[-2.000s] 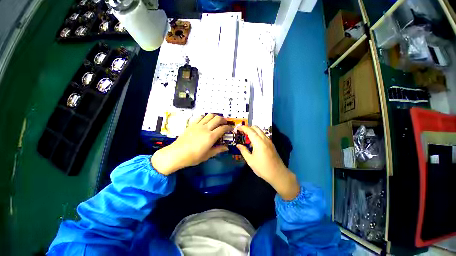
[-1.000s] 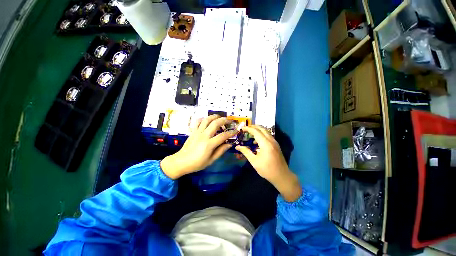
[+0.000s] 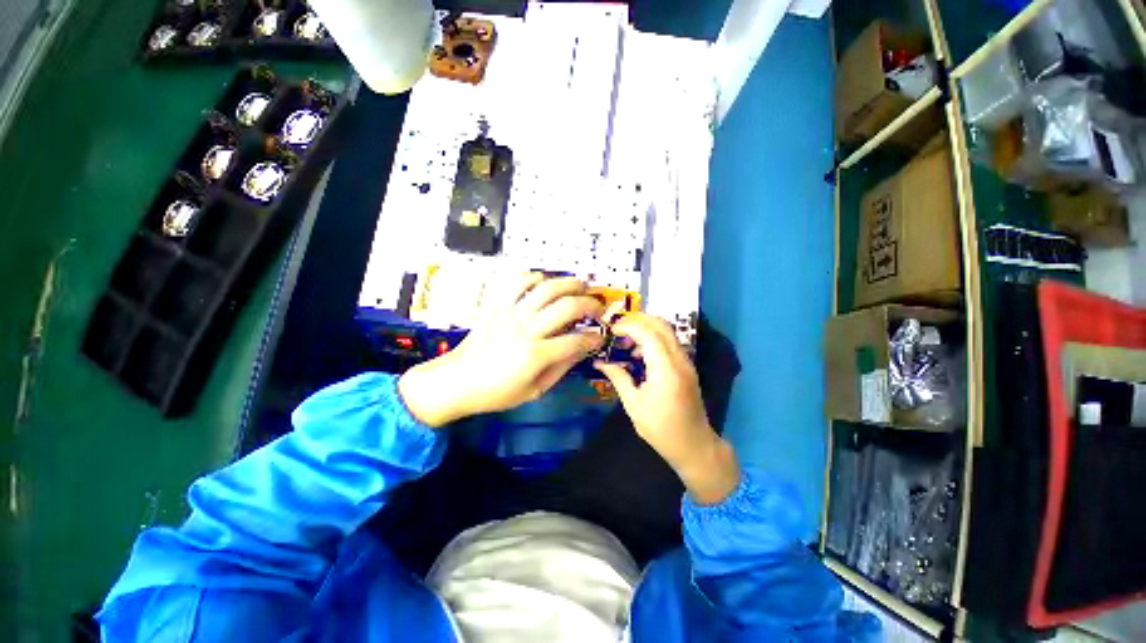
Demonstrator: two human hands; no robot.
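Observation:
My left hand [image 3: 515,352] and my right hand [image 3: 661,387] meet at the front edge of the white base plate [image 3: 553,151]. Their fingertips hold a small round electronic unit [image 3: 602,335] between them, mostly hidden by the fingers. The orange fixture [image 3: 618,302] shows just behind the fingertips. Whether the unit touches the fixture cannot be told.
A black compartment tray [image 3: 157,302] with several round units lies at left, another tray [image 3: 239,38] behind it. A black block [image 3: 479,197], a brown fixture block [image 3: 463,50] and the white machine head [image 3: 377,38] are at the plate. Shelves with cartons [image 3: 907,220] stand right.
Both hands stay together at the plate's front edge, with the fingers shifted slightly around the small unit. The view has moved a little, so the plate sits slightly higher and further right.

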